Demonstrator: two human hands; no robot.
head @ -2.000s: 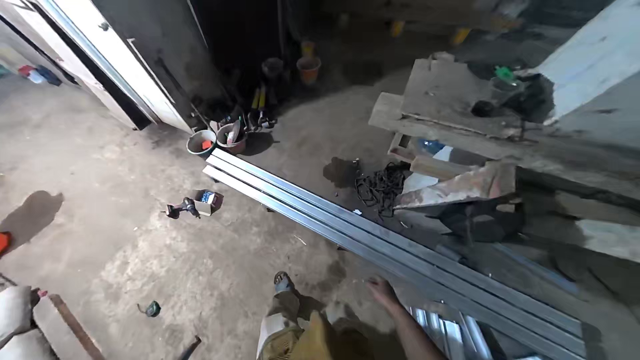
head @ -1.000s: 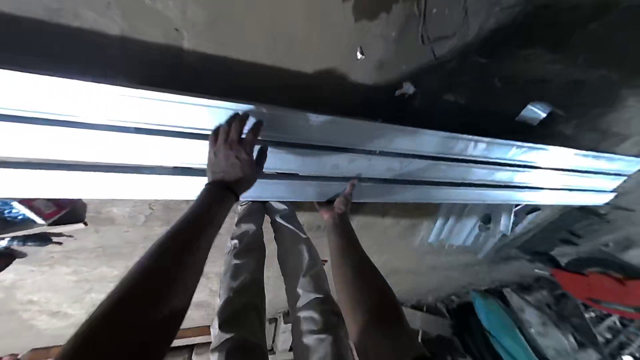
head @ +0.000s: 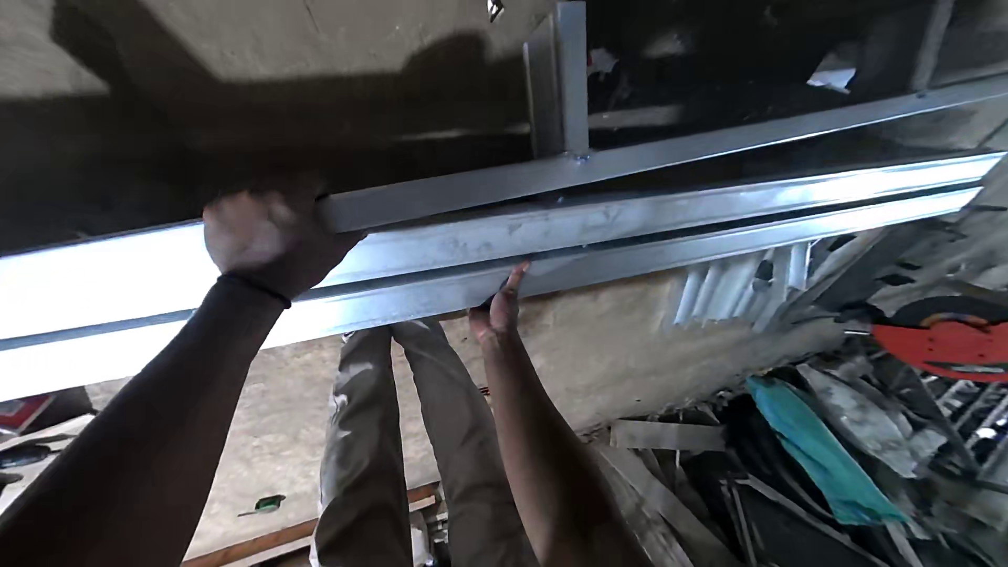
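Long pale metal bars point(head: 669, 213) run side by side across the view, with dark gaps between them. My left hand point(head: 260, 232), blurred, is around the far bar point(head: 441, 193), which is tilted up off the others and has a short metal piece point(head: 572, 79) standing out from it. A dark band circles my left wrist. My right hand point(head: 498, 307) is at the near edge of the closest bar, its thumb on top and its other fingers hidden below.
Corrugated metal sheet point(head: 728, 287) lies beyond the bars' near edge. At the right are a red-guarded cutting machine point(head: 945, 346), a teal cloth or bag point(head: 823, 449) and mixed scrap. A small green object point(head: 269, 502) lies on the floor between a wooden strip point(head: 276, 543) and the bars.
The far bar has been tilted away from the other bars, and its short cross piece now shows. My left hand has gone from lying open on the bars to gripping this one. My right hand stays at the near edge.
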